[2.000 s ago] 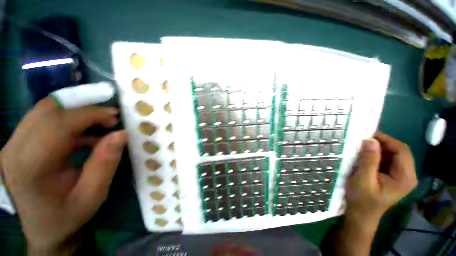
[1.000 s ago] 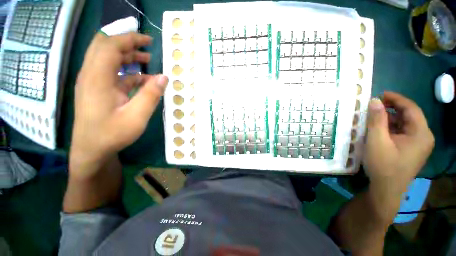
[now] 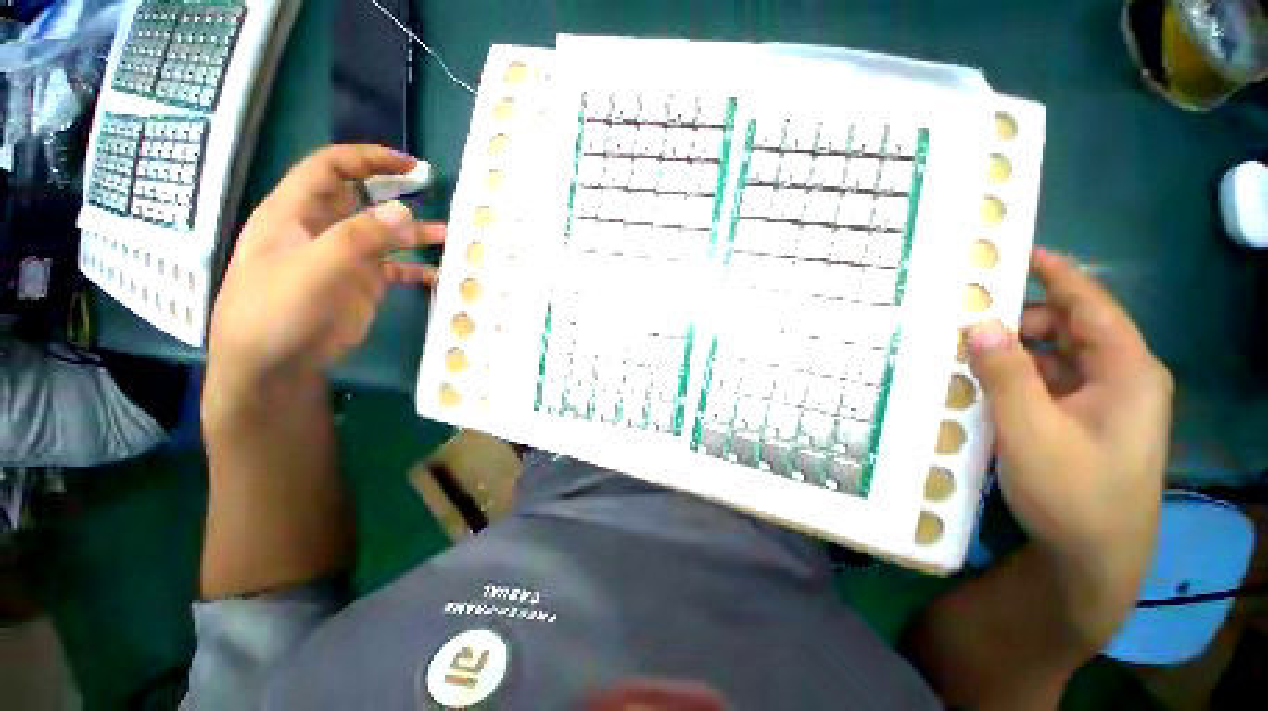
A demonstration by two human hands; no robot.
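Observation:
A white tray (image 3: 473, 250) with round tan holes along both sides lies turned at the bench's front edge. It bears four green-edged PCB panels (image 3: 821, 208), partly washed out by glare. My right hand (image 3: 1078, 403) grips the tray's right edge, thumb on top by the holes. My left hand (image 3: 313, 264) is beside the tray's left edge, fingers curled, with a white cover (image 3: 399, 181) on a finger. Its fingertips are near or behind the edge; contact is unclear.
Another tray with panels (image 3: 216, 167) lies to the left. A dark phone-like slab (image 3: 373, 84) and a thin wire (image 3: 417, 42) are behind my left hand. A round pot (image 3: 1207, 49) and a white cap (image 3: 1247, 204) are at right. A blue stool (image 3: 1189, 576) is below right.
The tray has turned clockwise, its right side nearer my body. My right thumb has moved onto its right edge. My left hand has shifted slightly down, its fingers more curled.

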